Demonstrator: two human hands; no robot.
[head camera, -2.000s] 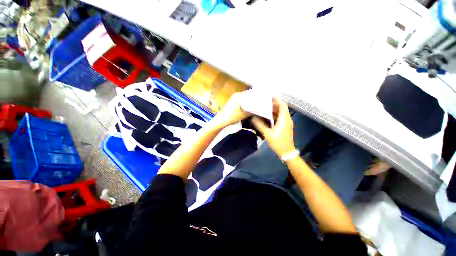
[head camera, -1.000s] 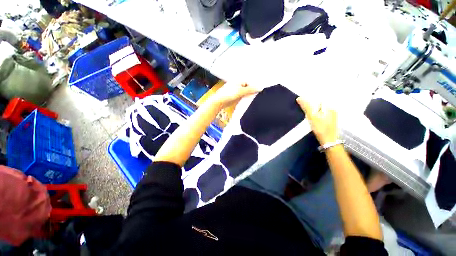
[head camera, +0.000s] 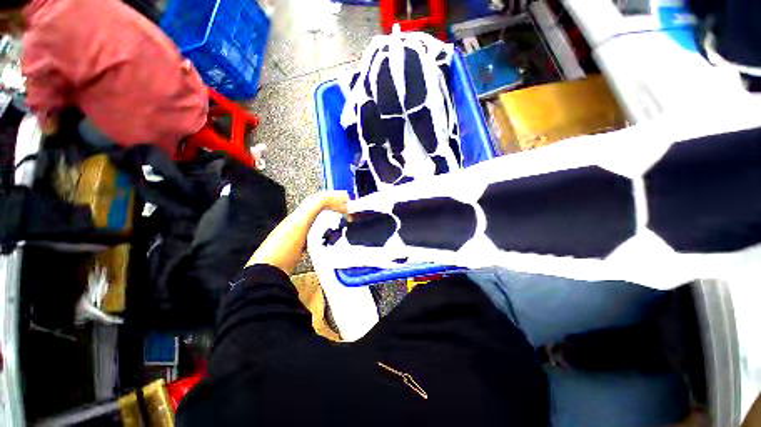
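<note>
A long white strip (head camera: 642, 200) with a row of dark octagonal panels (head camera: 561, 210) is stretched sideways across the view, from my left hand to the right edge. My left hand (head camera: 327, 204) grips the strip's far left end, beside the crate; its fingers are partly hidden behind the cloth. My right hand is not in the picture. More strip with dark panels (head camera: 390, 108) lies heaped in the blue crate (head camera: 334, 138) on the floor, just beyond the stretched strip.
A person in a red top (head camera: 117, 71) is at the upper left. A blue crate (head camera: 219, 42) and red stool (head camera: 238, 125) stand near them. A yellow-brown box (head camera: 557, 113) lies right of my crate. The white table (head camera: 638, 75) is at the upper right.
The view has swung left. My left hand has moved away along the strip, which is now stretched out over the crate. My right hand has left the picture.
</note>
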